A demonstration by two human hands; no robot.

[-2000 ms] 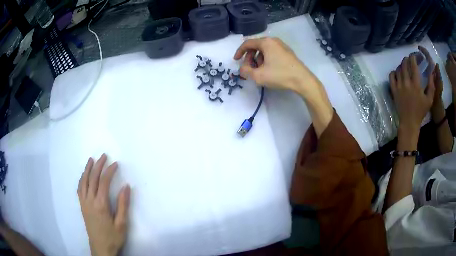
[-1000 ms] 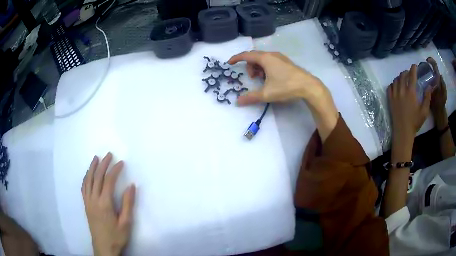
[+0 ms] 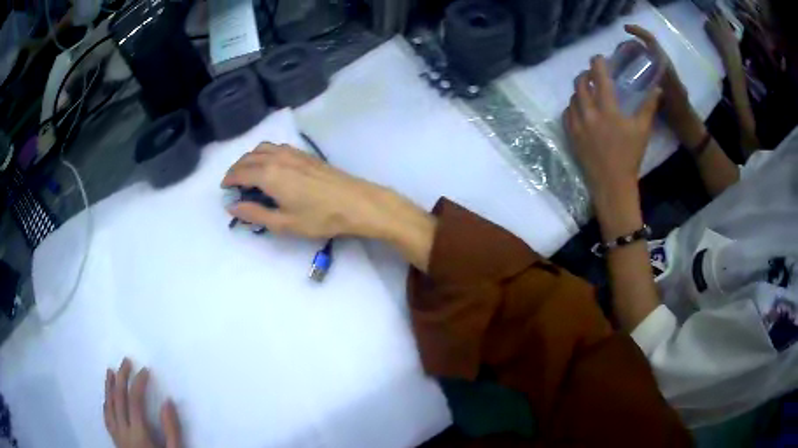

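Note:
Several small black brackets (image 3: 254,199) lie bunched on the white foam mat (image 3: 219,324), mostly hidden under my right hand (image 3: 284,192). My right hand is curled over them, with dark parts showing between its fingers and thumb. A USB cable with a blue plug (image 3: 321,262) lies just below my right wrist; part of its dark lead is hidden. My left hand (image 3: 136,411) rests on the mat at the lower left, fingers apart and empty, cut off by the bottom edge.
Dark hollow foam rings (image 3: 232,103) stand in a row behind the mat, more (image 3: 479,39) at the back right. Bubble wrap (image 3: 534,144) and other small black brackets (image 3: 451,83) lie to the right. Another person's hands hold a clear container (image 3: 634,74). A white cable (image 3: 86,210) loops at left.
The camera view has turned right, shifting everything left and down. My right hand has moved over the brackets and closed around them. My left hand stays on the mat.

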